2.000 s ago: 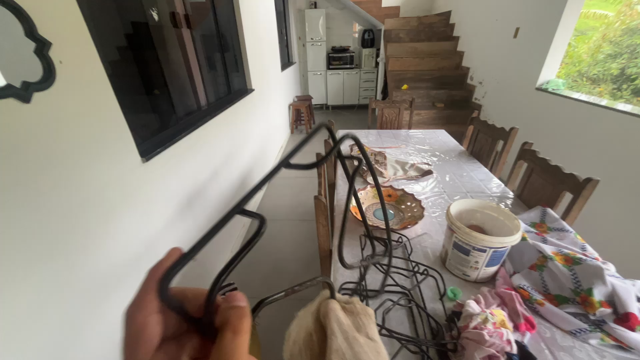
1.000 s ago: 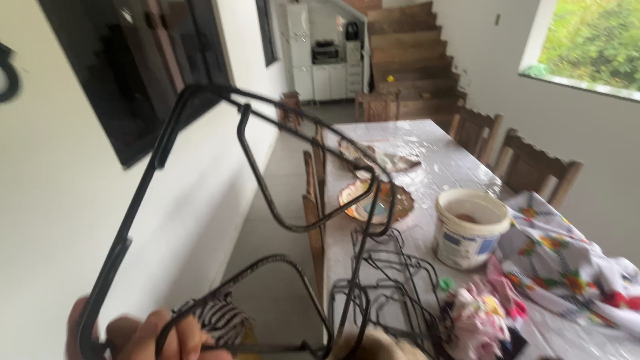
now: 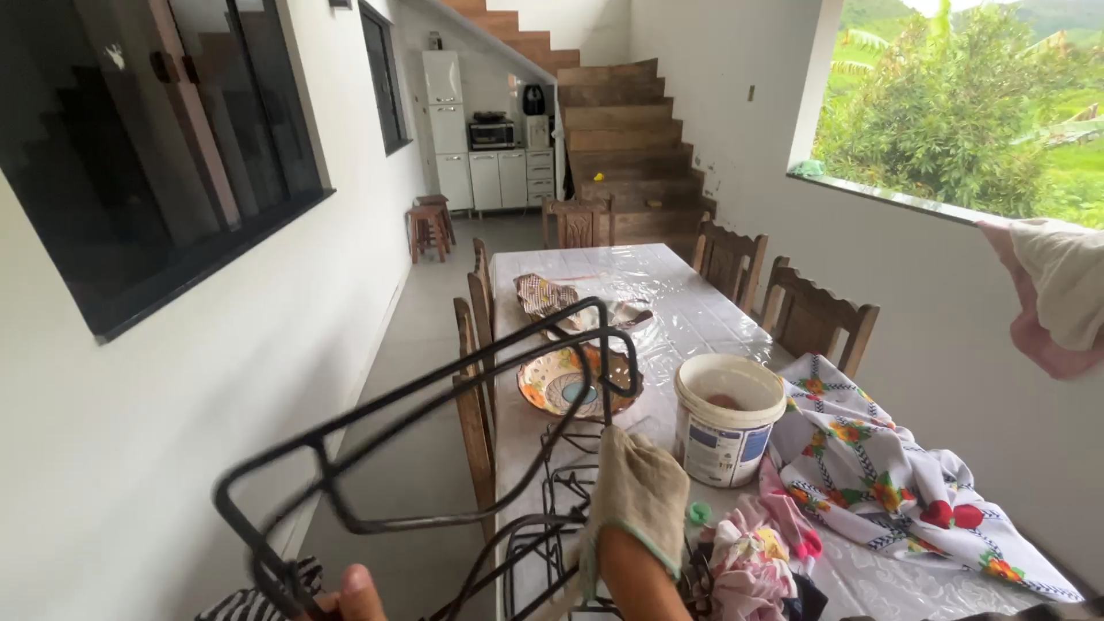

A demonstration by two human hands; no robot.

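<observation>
A black metal stove grate (image 3: 405, 379) is raised at a tilt over the near left side of the table. My left hand (image 3: 349, 599), mostly below the frame's edge, grips its lower left corner. My right hand (image 3: 638, 509) is inside a beige cloth mitt with a green edge and lies against the grate's right side; its fingers are hidden. More black grates (image 3: 552, 509) rest on the table beneath and beside the mitt. A white plastic bucket (image 3: 729, 414) stands to the right, and a floral bowl (image 3: 573, 388) sits behind the raised grate.
The long table (image 3: 699, 297) has a clear plastic cover. On its right lie a floral cloth (image 3: 888, 483) and a crumpled pink cloth (image 3: 750, 552). Wooden chairs (image 3: 815, 315) stand around it. A white wall with a dark window (image 3: 172, 155) runs along the left.
The grate has swung from upright to a low slant toward the right. The mitted right hand, mostly hidden below it a second ago, has come up to its right side.
</observation>
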